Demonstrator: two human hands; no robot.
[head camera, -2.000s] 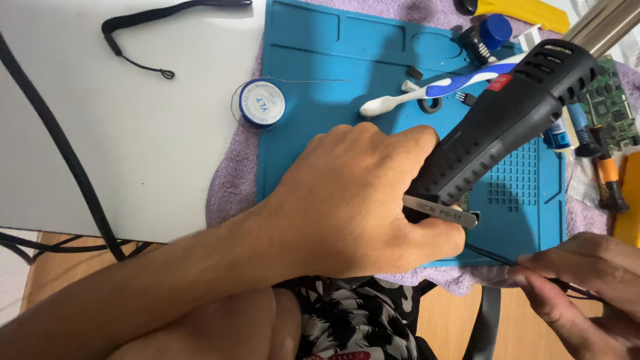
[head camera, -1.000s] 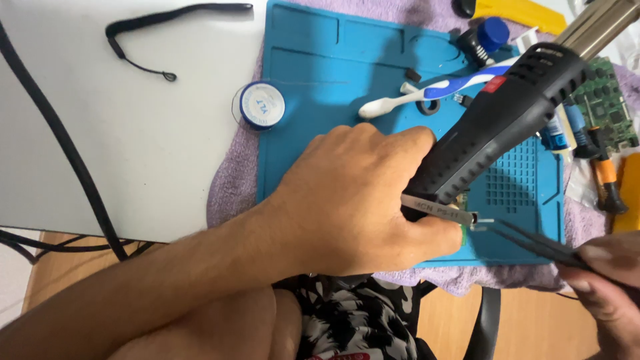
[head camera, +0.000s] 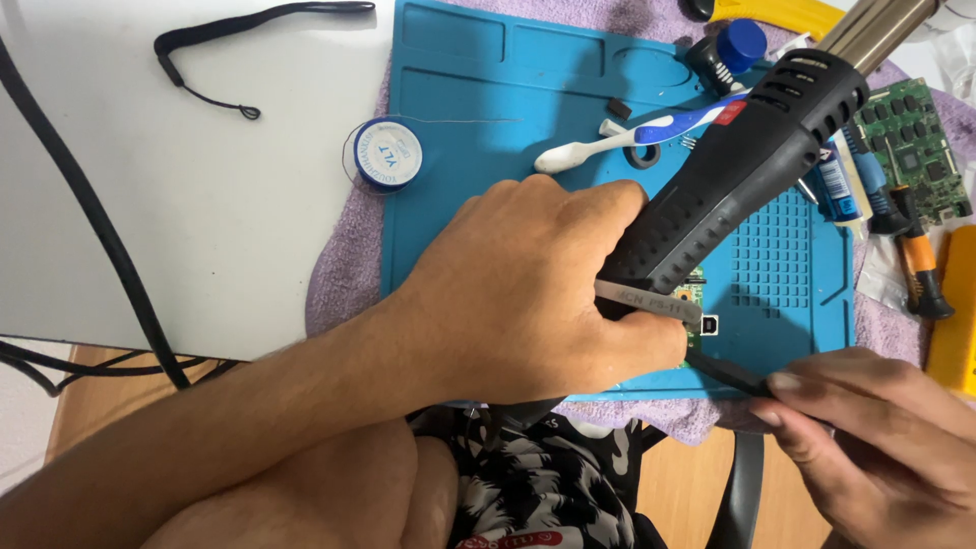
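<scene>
My left hand (head camera: 526, 297) is closed around the black handle of a hot-air gun (head camera: 724, 168), whose metal tube points to the upper right. Between that hand's fingers and thumb sits a flat silver metal tool (head camera: 648, 300) bearing writing, perhaps tweezers. A green circuit board (head camera: 693, 284) with a square black-and-white connector (head camera: 710, 325) lies mostly hidden beneath the hand and gun. At the lower right, my right hand (head camera: 869, 435) pinches dark tweezers (head camera: 724, 371); their tips are hidden by the left thumb, near the board.
Solder spool (head camera: 388, 152), toothbrush (head camera: 640, 136) and blue-capped bottle (head camera: 728, 57) are around the blue mat (head camera: 465, 84). Screwdrivers (head camera: 920, 259), a blue-labelled tube (head camera: 839, 183) and another board (head camera: 911, 152) lie right. Black cables (head camera: 91, 206) cross the white table.
The right hand's tweezers, seen with their tips apart one second ago, have moved left to the left thumb, which hides the tips. The left hand and hot-air gun have barely moved.
</scene>
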